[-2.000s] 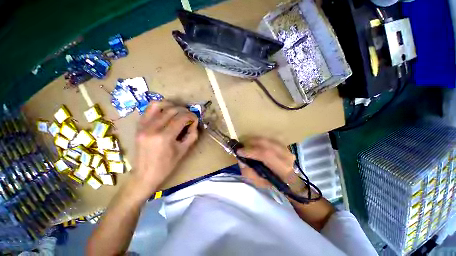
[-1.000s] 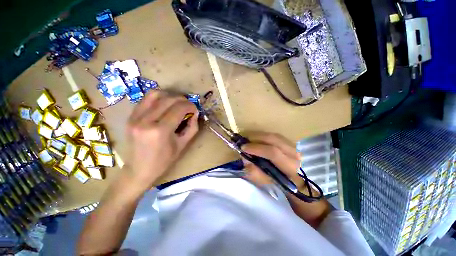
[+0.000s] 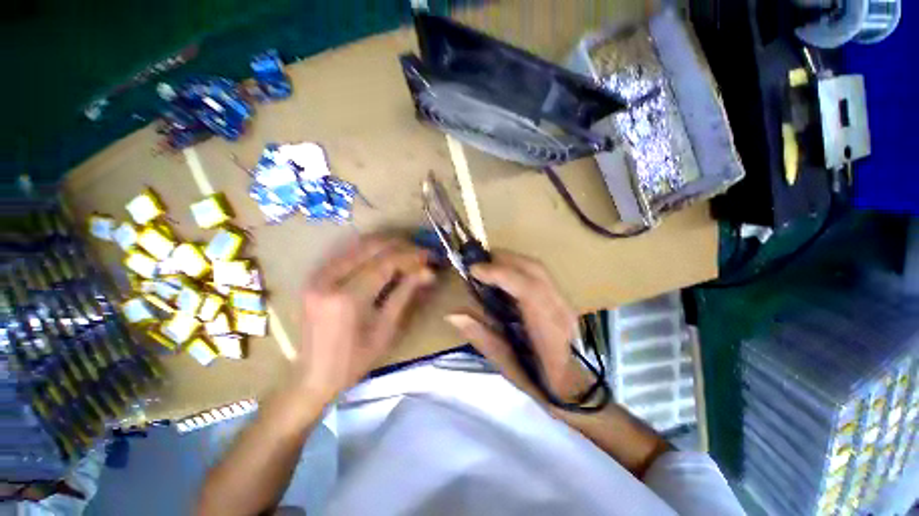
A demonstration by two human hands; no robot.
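Note:
My left hand (image 3: 368, 302) is blurred; its fingertips pinch a small blue circuit board (image 3: 430, 242), and anything inside the fingers is hidden. My right hand (image 3: 529, 312) is closed around the black handle of the soldering iron (image 3: 514, 338). The iron's thin metal shaft points up and left, past the board at my left fingertips. Yellow-edged battery cells (image 3: 188, 260) lie in a loose pile left of my left hand. Blue-and-white boards (image 3: 298, 183) lie above my left hand, and a darker blue board pile (image 3: 214, 109) lies farther up left.
A black fan (image 3: 504, 96) stands beyond the hands, beside a grey box (image 3: 713, 151) of silvery scraps. A black station (image 3: 761, 151) and a wire spool (image 3: 857, 20) are at upper right. Shiny trays (image 3: 71, 333) are at left; a white compartment tray (image 3: 655, 363) and stacked trays (image 3: 836, 403) are at right.
The view has shifted. The iron's shaft has swung more upright, its tip now above my left fingertips. The board and my left fingertips sit lower, nearer my body. My right thumb is spread from the handle.

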